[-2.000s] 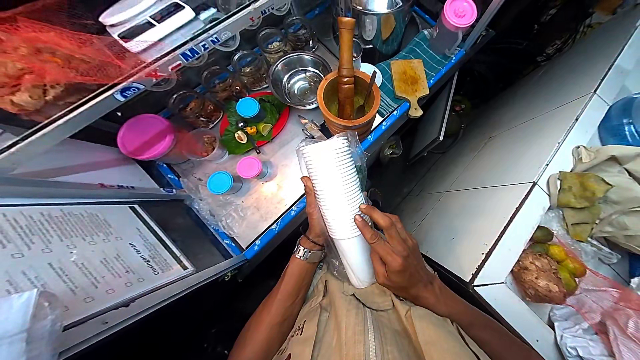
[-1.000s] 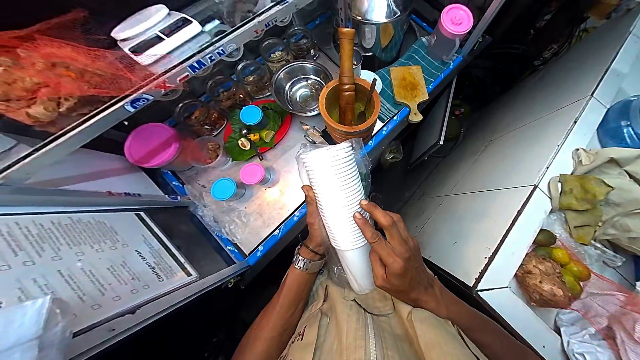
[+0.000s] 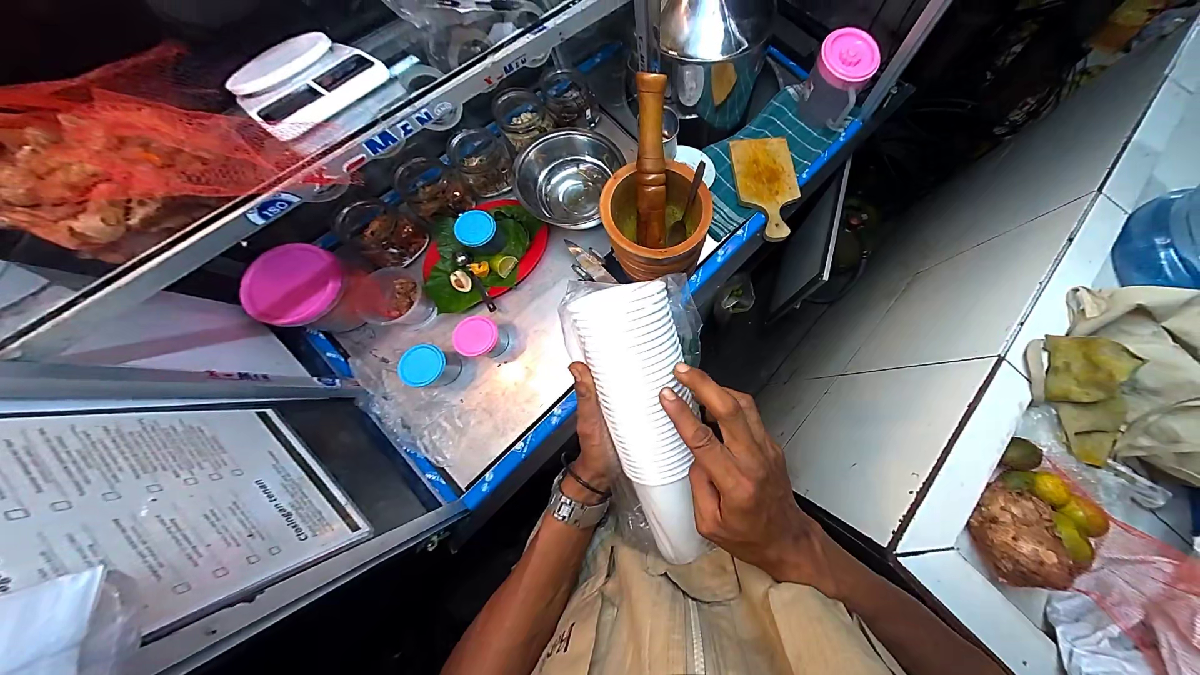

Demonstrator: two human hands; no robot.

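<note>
A tall stack of white cups in a clear plastic sleeve leans across the bottom centre, in front of my chest. My left hand grips its left side, thumb up along the stack; a metal watch is on that wrist. Against its right side rests my right hand, its fingertips touching the cup rims and its other fingers curled. Just beyond the stack's top stands a wooden mortar holding a wooden pestle and a spoon. A steel bowl is to the mortar's left.
On the counter are a red plate with leaves and cut fruit, blue-lidded and pink-lidded containers, glass jars and a small wooden cutting board. A white scale sits upper left. At right, a tiled ledge bears fruit and cloth.
My right index and middle fingers have moved slightly up along the cup rims. The stack stays between both hands.
</note>
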